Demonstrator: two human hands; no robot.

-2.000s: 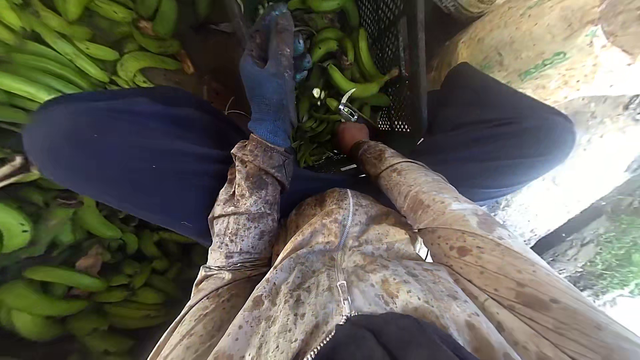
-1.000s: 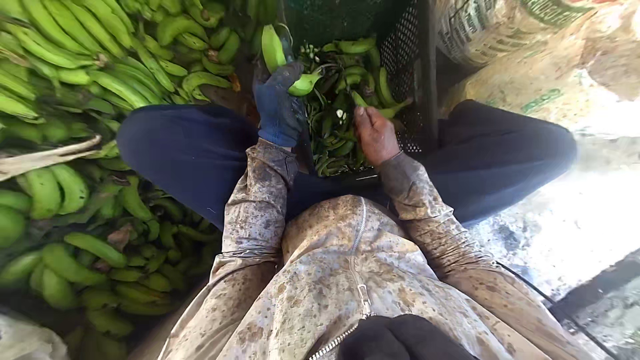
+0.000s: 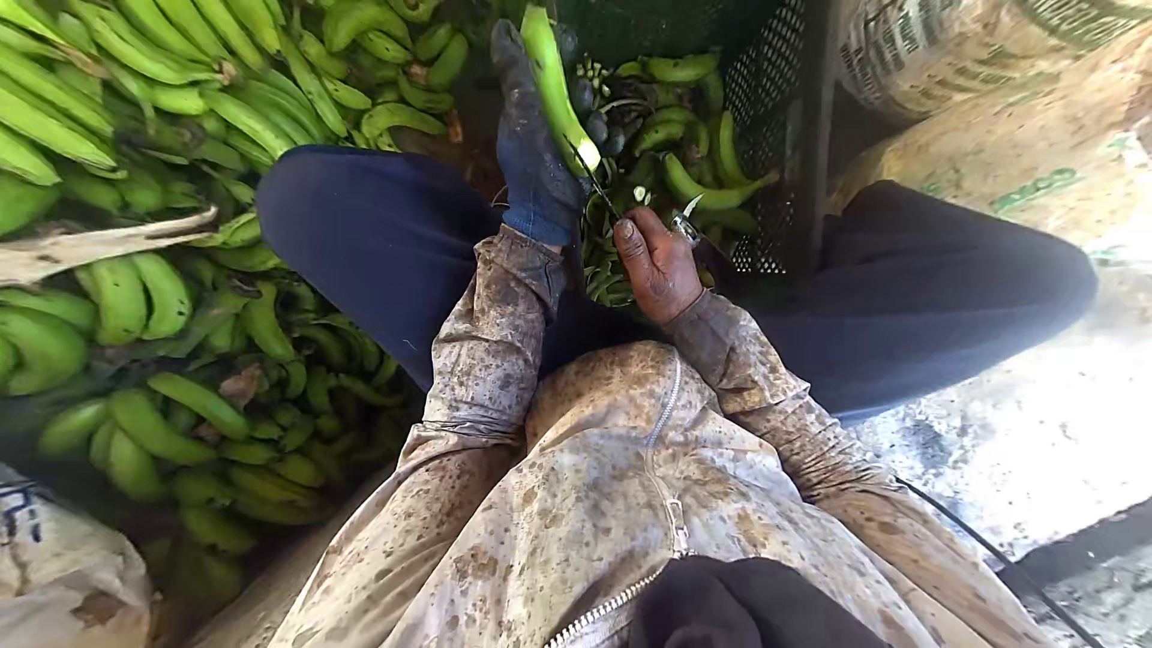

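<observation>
My left hand (image 3: 540,153), in a blue knit work glove with dark palm, grips a green plantain (image 3: 552,76) that stands upright in view, its pale cut end toward me. My bare right hand (image 3: 661,261) is closed on a small knife (image 3: 601,193), whose thin dark blade touches the plantain near that cut end. A ring-like metal tool with a short curved blade (image 3: 688,216) shows at the right hand's knuckles; how it is held is unclear. Below both hands, a dark green perforated plastic crate (image 3: 765,135) contains green plantains (image 3: 706,184) and trimmed pieces.
Heaps of green plantain bunches (image 3: 153,432) lie at the left, with a dry pale stalk (image 3: 99,247) across them. A stained sack (image 3: 999,153) stands at the upper right beside a woven one (image 3: 909,54). Another white sack (image 3: 67,567) is at the lower left. My bent knees flank the crate.
The left hand, seen earlier with a plantain beside the crate, now holds one against the blade. The right hand has moved up to it from over the crate. The view has shifted somewhat.
</observation>
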